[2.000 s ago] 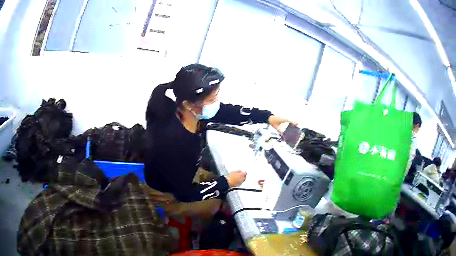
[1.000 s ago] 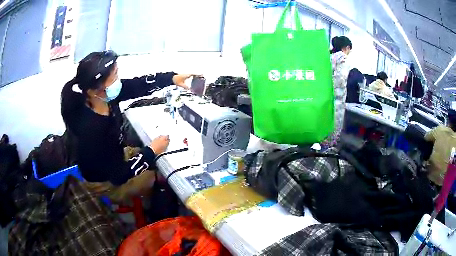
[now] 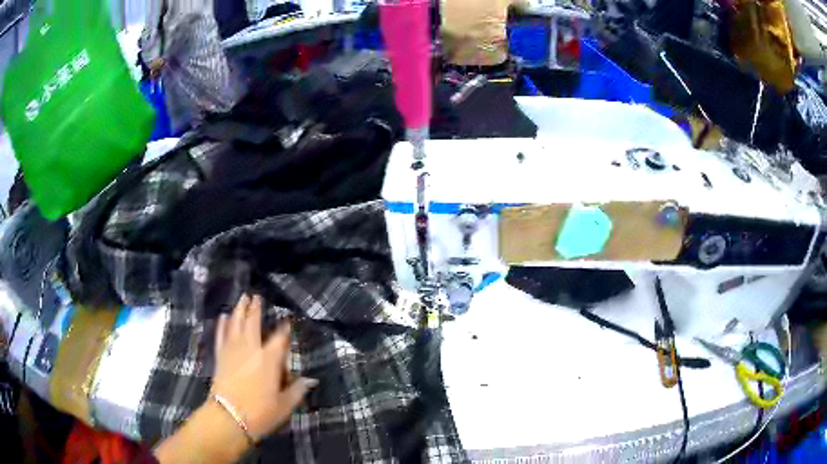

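Observation:
Black-and-grey plaid cloth with white check lines [image 3: 354, 372] lies left of and in front of the needle. Its right edge, with a plain black strip [image 3: 430, 381], runs toward me from the presser foot [image 3: 430, 308]. The white sewing machine [image 3: 544, 163] stands at the right. My left hand [image 3: 252, 362] comes from the lower left and rests on the plaid cloth, palm down, fingers spread, slightly blurred. It does not visibly grip the cloth. My right hand is not in view.
Black fabric [image 3: 308, 172] is heaped behind the plaid. Snips [image 3: 667, 362] and yellow-green scissors [image 3: 760, 373] lie at the right. A mint hexagon [image 3: 583, 230] is on the cardboard [image 3: 530, 236]. A pink cone [image 3: 407, 68] stands above the needle end. A green bag [image 3: 72, 104] hangs left.
The view has swung right and down from a neighbouring masked worker to my own machine. The green bag now shows at the far left. My left hand has come into view.

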